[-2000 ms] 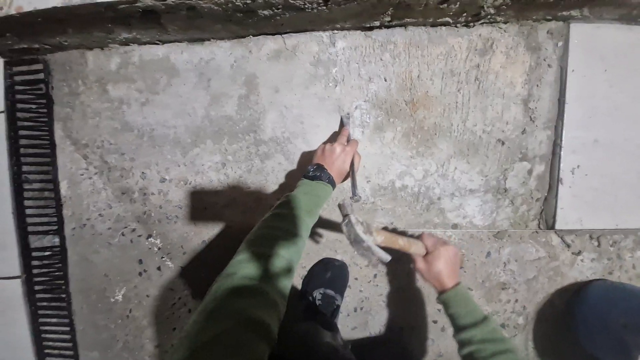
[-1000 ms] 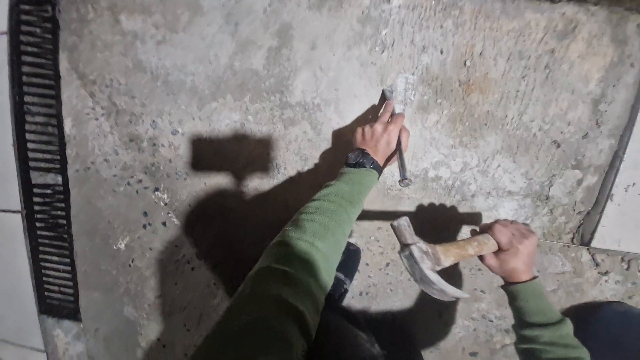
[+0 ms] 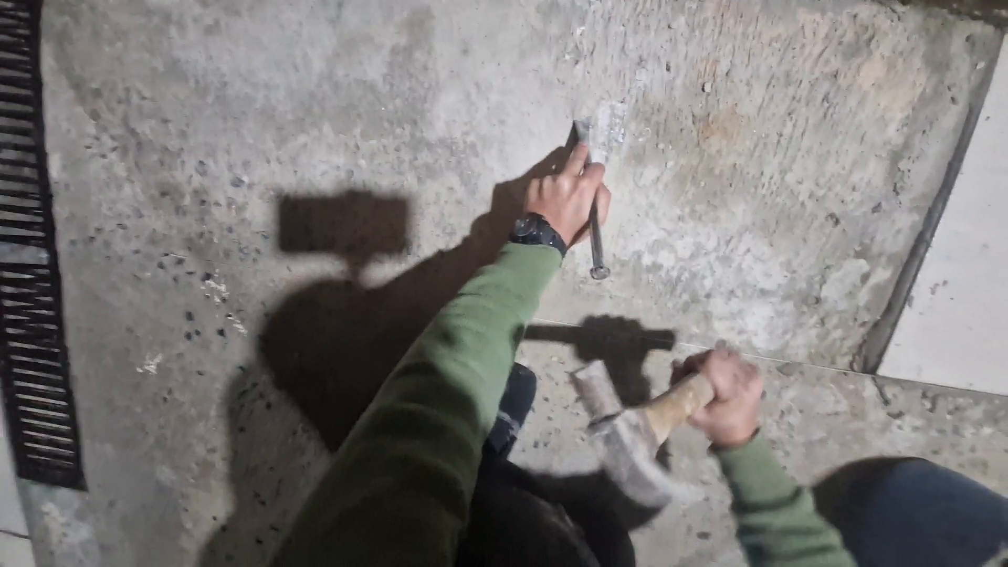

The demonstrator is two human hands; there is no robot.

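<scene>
My left hand (image 3: 565, 197), with a dark watch at the wrist, grips a steel cold chisel (image 3: 597, 248). The chisel's flat tip rests on the rough concrete floor (image 3: 488, 94) beside a pale scraped patch (image 3: 612, 124), and its struck end points back toward me. In my right hand (image 3: 724, 394) is the wooden handle of a claw hammer (image 3: 622, 441). The hammer's head is off the chisel, below and a little right of its struck end, slightly blurred. My fingers hide part of the chisel's shank.
A black slotted drain grate (image 3: 39, 315) runs along the left. Pale tiles (image 3: 957, 260) border the concrete on the right, with a raised edge between. A thin line (image 3: 787, 361) crosses the floor. My shoe (image 3: 516, 402) and a dark-clothed knee (image 3: 906, 504) are near the bottom.
The hammer in my right hand has drawn away from the chisel's struck end since the earliest frame. My left hand keeps its hold on the chisel beside the pale patch. The view has shifted closer.
</scene>
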